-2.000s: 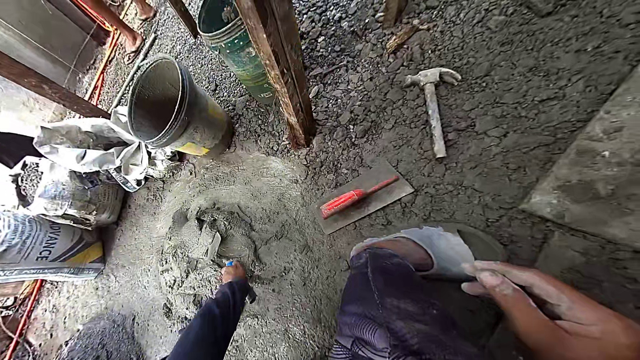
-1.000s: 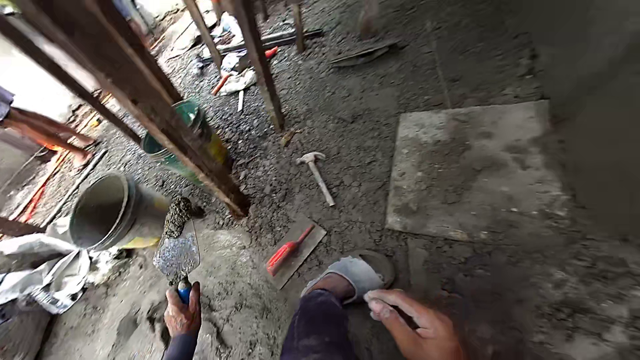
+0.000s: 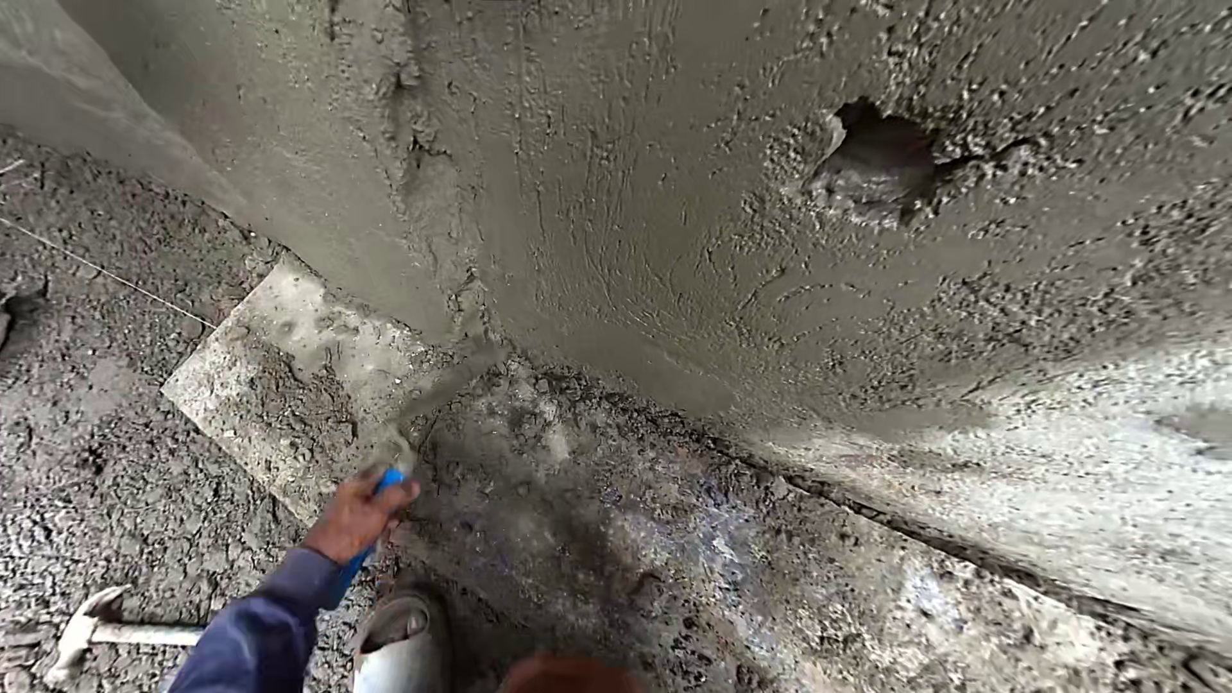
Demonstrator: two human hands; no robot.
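Observation:
My left hand (image 3: 361, 515), in a dark blue sleeve, grips the blue handle of a trowel (image 3: 448, 387). The blurred, mortar-grey blade points up and right, toward the foot of a cement-coated wall (image 3: 626, 221) near its corner. Whether the blade touches the wall I cannot tell, nor whether it carries mortar. A blurred patch of skin at the bottom edge looks like part of my right hand (image 3: 573, 674); its fingers are hidden. In the wall's upper right is a ragged hole (image 3: 876, 166). Rough and smoothed mortar surrounds it.
A claw hammer (image 3: 130, 633) lies on rough ground at the lower left. A flat, mortar-stained slab (image 3: 289, 385) reaches the wall's foot. A thin string (image 3: 106, 274) runs toward the slab's edge. My foot in a grey shoe (image 3: 404, 645) stands at the bottom.
The view has swung right, from the buckets and mortar pile to the wall. My left hand, first at the mortar pile, then lifting a loaded trowel, now holds the trowel near the wall's foot.

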